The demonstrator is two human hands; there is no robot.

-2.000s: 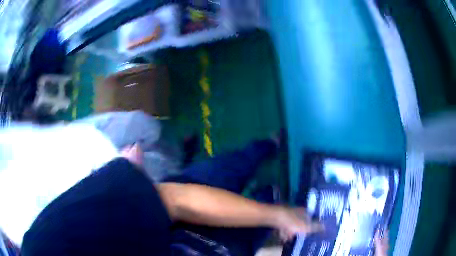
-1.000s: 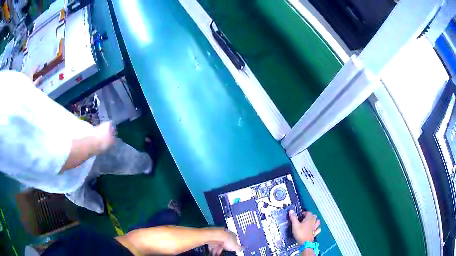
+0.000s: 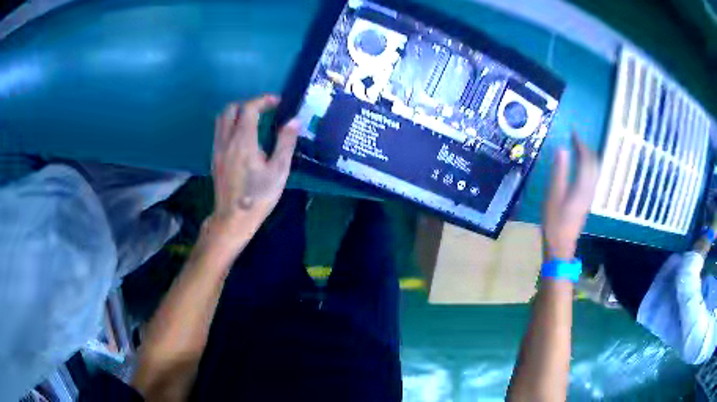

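An open laptop base (image 3: 440,94) lies tilted on the green-blue bench (image 3: 141,86), on or against a black mat whose dark edge shows at its left. Its battery pack (image 3: 405,153) with white print faces me, below the motherboard and two round cooling fans (image 3: 515,115). A small yellow round part (image 3: 516,152) is near the right fan. My left hand (image 3: 251,161) is at the left edge, thumb and fingers apart, fingertips at or touching the edge. My right hand (image 3: 570,188), blurred, is off the right edge, empty, with a blue wristband.
A white ribbed rack (image 3: 656,145) lies on the bench at the right. A brown carton (image 3: 483,263) is on the green floor below the bench. A person in light clothing (image 3: 55,275) is at the left, and another person's sleeve (image 3: 680,302) shows at the right.
The view has turned, so the laptop now shows at top centre with the battery side nearest me. My right hand has come off the laptop; my left hand is now at its left edge.
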